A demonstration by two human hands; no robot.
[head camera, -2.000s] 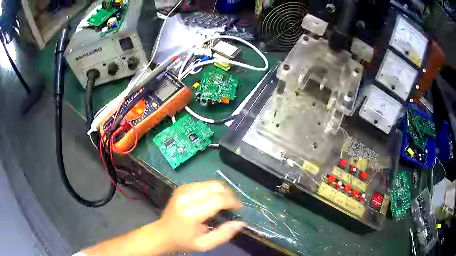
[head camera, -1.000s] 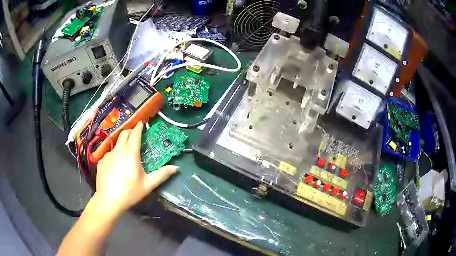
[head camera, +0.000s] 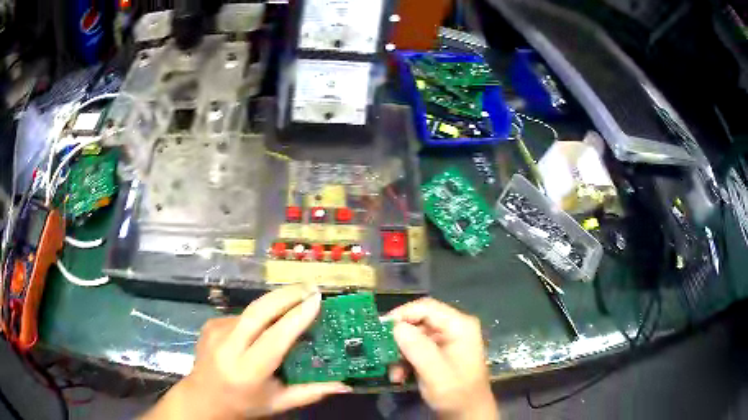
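Note:
A green circuit board (head camera: 348,336) with a dark chip faces up in front of the test fixture. My left hand (head camera: 258,353) holds its left side, thumb along the near edge and fingers at the far left. My right hand (head camera: 439,349) pinches its right edge between thumb and fingers. The test fixture (head camera: 197,197) stands just behind the board, with red push buttons (head camera: 317,251) and a red rocker switch (head camera: 394,244). Its clear acrylic nest holds no visible board.
White panel meters (head camera: 332,90) stand behind the buttons. Another green board (head camera: 458,211), a clear component box (head camera: 549,225) and a blue parts bin (head camera: 458,98) lie right. A slim dark tool (head camera: 558,303) lies near the right edge. An orange multimeter (head camera: 31,275) is far left.
The view has swung right. My left hand has taken up the board that lay beside the multimeter and brought it before the fixture. My right hand has come into view, gripping it too.

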